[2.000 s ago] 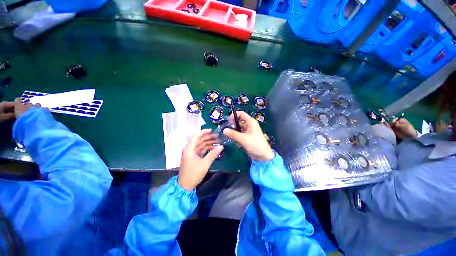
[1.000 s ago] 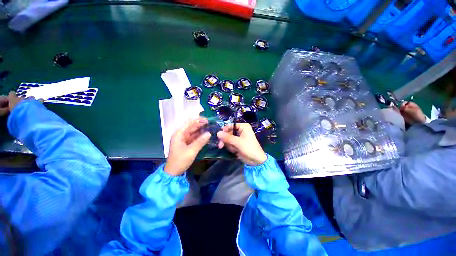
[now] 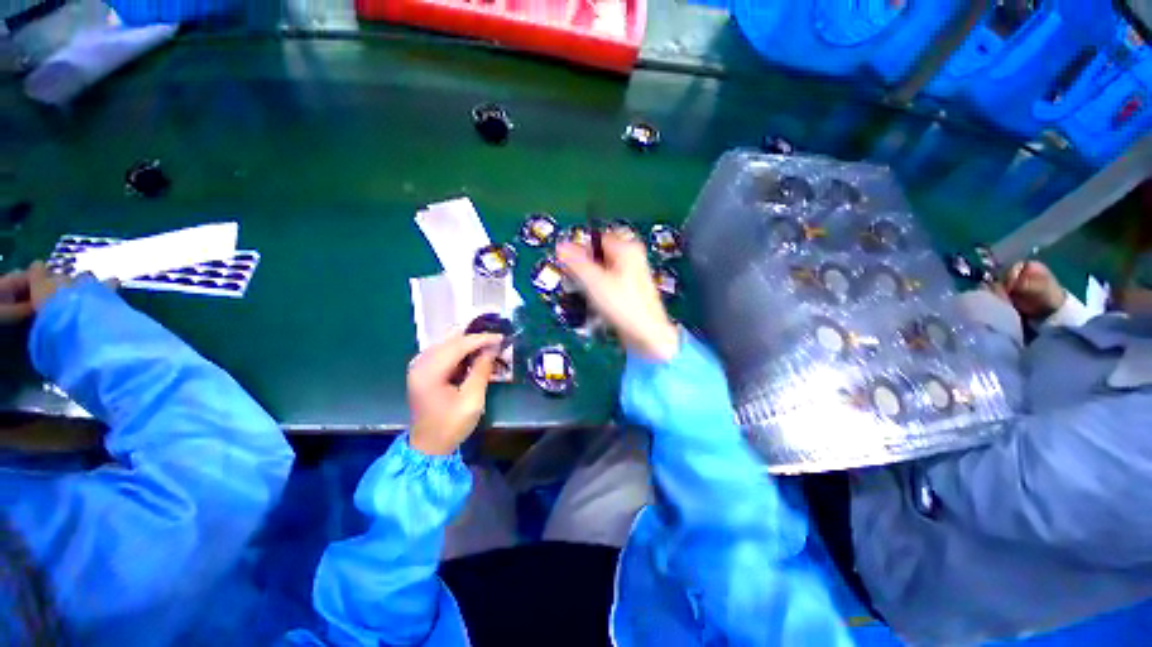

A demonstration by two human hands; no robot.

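Note:
My left hand [image 3: 445, 389] pinches a dark round disc [image 3: 490, 329] over the lower end of the white paper strips [image 3: 457, 240]. My right hand [image 3: 617, 288] is over the group of round units and holds a thin dark pen-like tool [image 3: 596, 217] pointing up between its fingers. A round unit with a white square [image 3: 552, 369] lies alone near the bench's front edge, between my hands. Other round units [image 3: 538, 229] lie around and partly under my right hand, which hides some of them.
A tall stack of clear blister trays [image 3: 859, 303] stands at right. A red divided bin [image 3: 518, 28] is at the far side. Loose units [image 3: 492, 123] lie farther back. At left a person's blue sleeve [image 3: 152, 379] is by an adhesive sheet [image 3: 228, 276]; a grey-sleeved person sits at right.
My hands, together before, are now apart. My right hand has moved up over the units; my left hand holds a dark disc. A unit with a white square now shows near the front edge.

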